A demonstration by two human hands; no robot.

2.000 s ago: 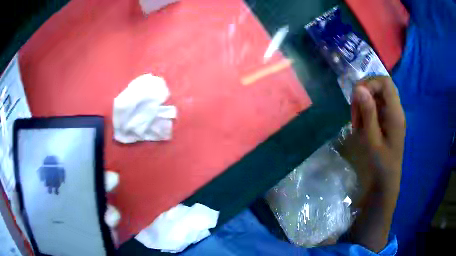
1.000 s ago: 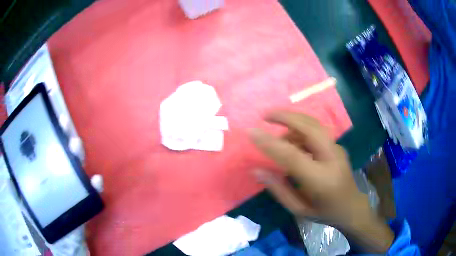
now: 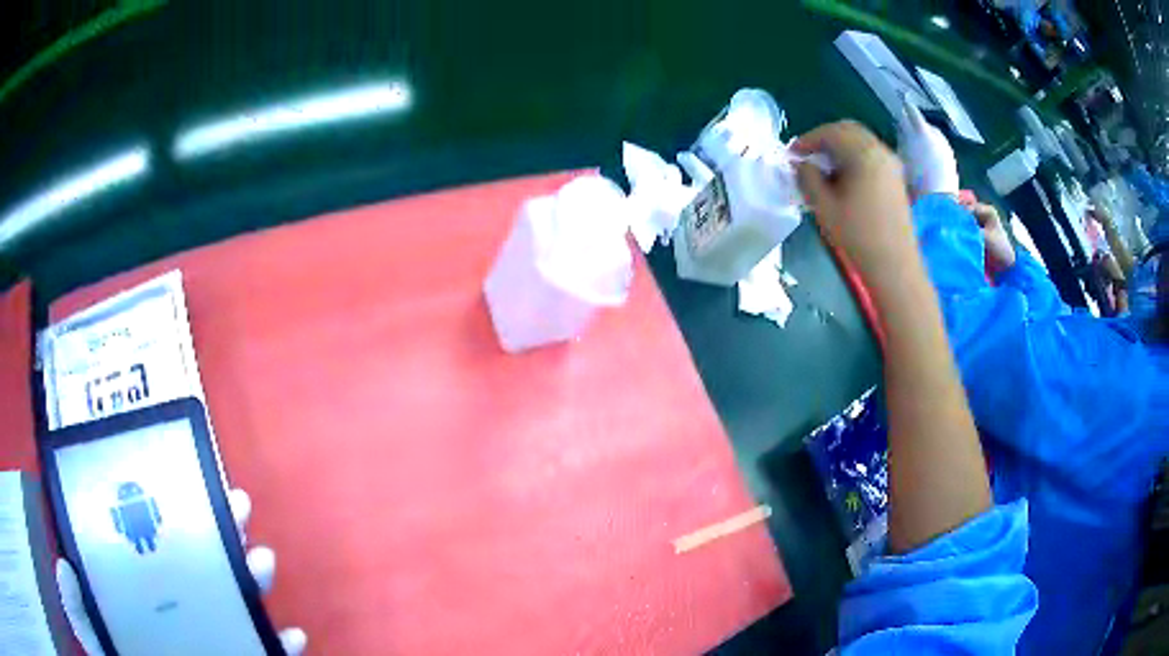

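Note:
A tablet (image 3: pixel 151 545) with a black bezel and a lit screen showing an Android robot lies at the lower left. My left hand (image 3: pixel 260 568), in a white glove, holds it from beneath, with fingertips showing at both edges. My bare right hand (image 3: pixel 840 173) is at the upper right, beside the cap of a white bottle (image 3: pixel 741 221). White wipe material (image 3: pixel 805 156) shows at its pinched fingertips; the exact grip is blurred. Another white bottle (image 3: pixel 551 276) stands on the red mat (image 3: pixel 423 461).
Crumpled white wipes (image 3: pixel 656 195) lie by the farther bottle. A pale stick (image 3: pixel 722 529) lies on the mat. A printed sheet or box (image 3: pixel 122 352) is at the left. A blue wipes pack (image 3: pixel 853 468) is partly behind my right forearm. Another person's blue sleeve and gloved hand (image 3: pixel 932 154) are at the right.
The view has swung up to the far side. My right hand has moved from over the mat to the farther bottle. The white wad no longer shows on the mat. My left hand still holds the tablet.

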